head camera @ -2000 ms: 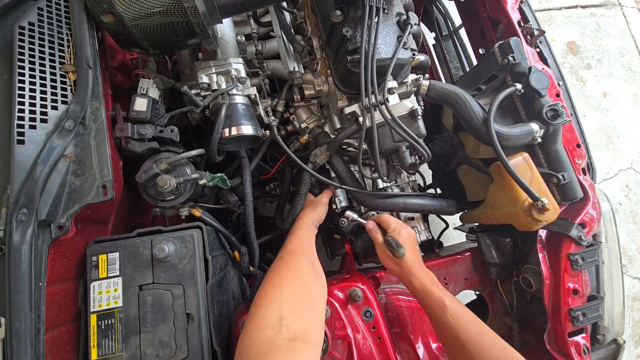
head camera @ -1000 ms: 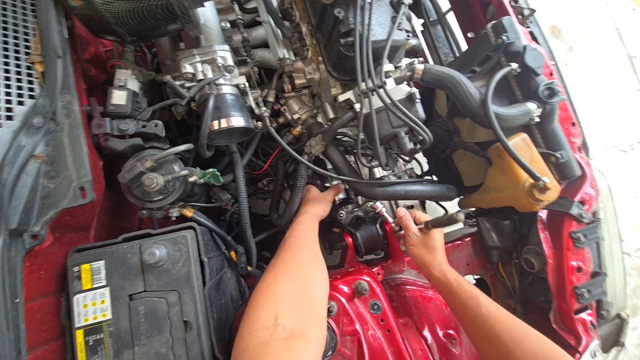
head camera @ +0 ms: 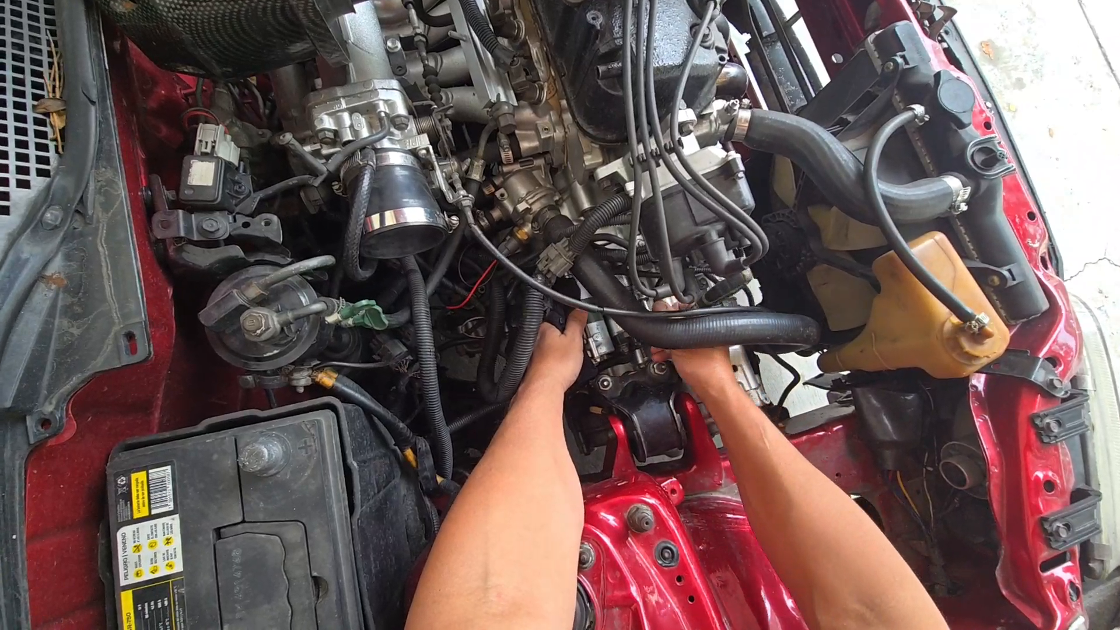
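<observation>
Both my hands reach down into a car's engine bay, just above the black engine mount (head camera: 652,420). My left hand (head camera: 560,346) is beside a metal cylindrical part (head camera: 599,339), its fingertips hidden among dark parts near the corrugated hose (head camera: 527,337). My right hand (head camera: 691,359) passes under the thick black hose (head camera: 717,330), which covers its middle; some fingertips show above the hose, below the distributor (head camera: 700,206). What either hand holds is hidden. The ratchet with a dark handle from the earlier frames cannot be seen.
A car battery (head camera: 236,525) sits lower left. The radiator (head camera: 927,157) and a yellowed plastic reservoir (head camera: 927,306) are on the right. Spark plug wires (head camera: 652,131) cross above my hands. An open black intake coupling (head camera: 398,206) is at upper left, and red body metal (head camera: 647,525) lies below.
My right hand has moved from the ratchet handle, right of the mount, inward and up under the thick hose. The ratchet has gone from view. My left hand stays in about the same place.
</observation>
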